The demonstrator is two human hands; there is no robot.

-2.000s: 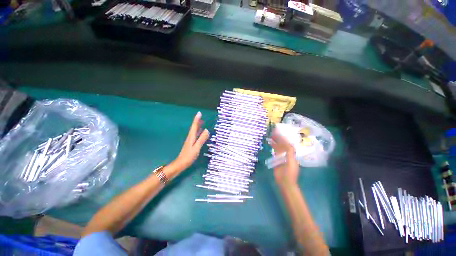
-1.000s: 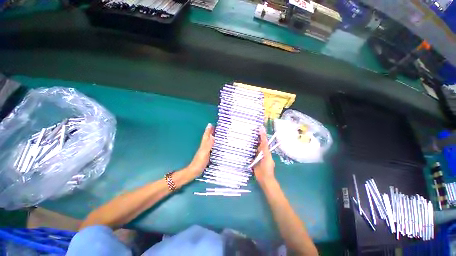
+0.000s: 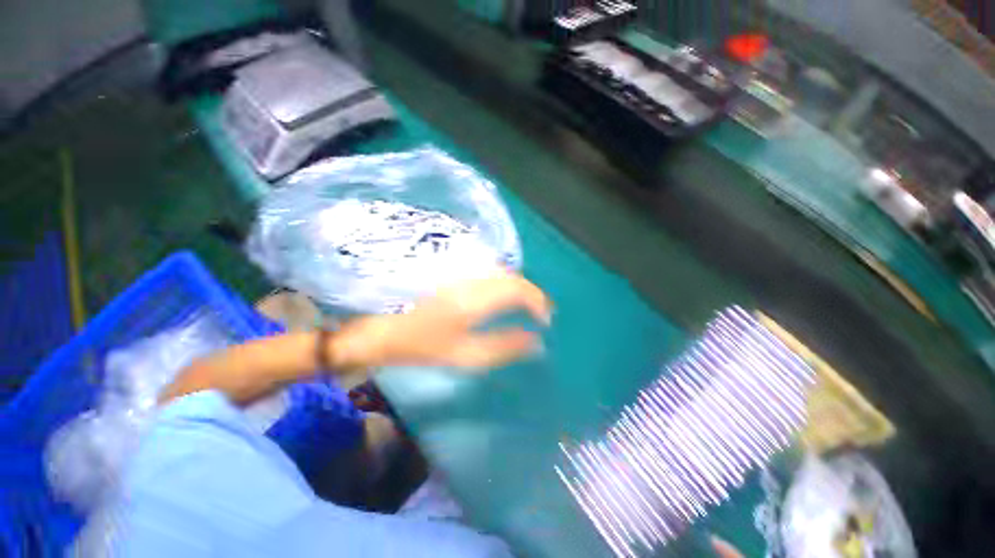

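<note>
A row of thin silvery tubes point(image 3: 698, 425) lies side by side on the green bench top at lower right. My left hand point(image 3: 486, 322) is blurred, over the bench at the near edge of the large clear plastic bag point(image 3: 496, 213), left of the row. Its fingers are apart and no tube shows in it. Loose tubes point(image 3: 398, 234) lie in the bag. Of my right hand point(image 3: 722, 547) only a fingertip seems to show at the bottom edge, beside the row; the rest is cut off.
A grey-white box like a scale point(image 3: 300, 93) stands beyond the bag. A blue crate point(image 3: 180, 283) with clear plastic is at lower left. A small clear bag with yellow pieces point(image 3: 835, 507) and a yellow sheet point(image 3: 856, 409) lie beside the row. A black tray point(image 3: 644, 131) is across the strip.
The view has swung left, bringing in the crate and the scale-like box. My left hand has left the row and moved to the large bag. My right hand is almost out of view.
</note>
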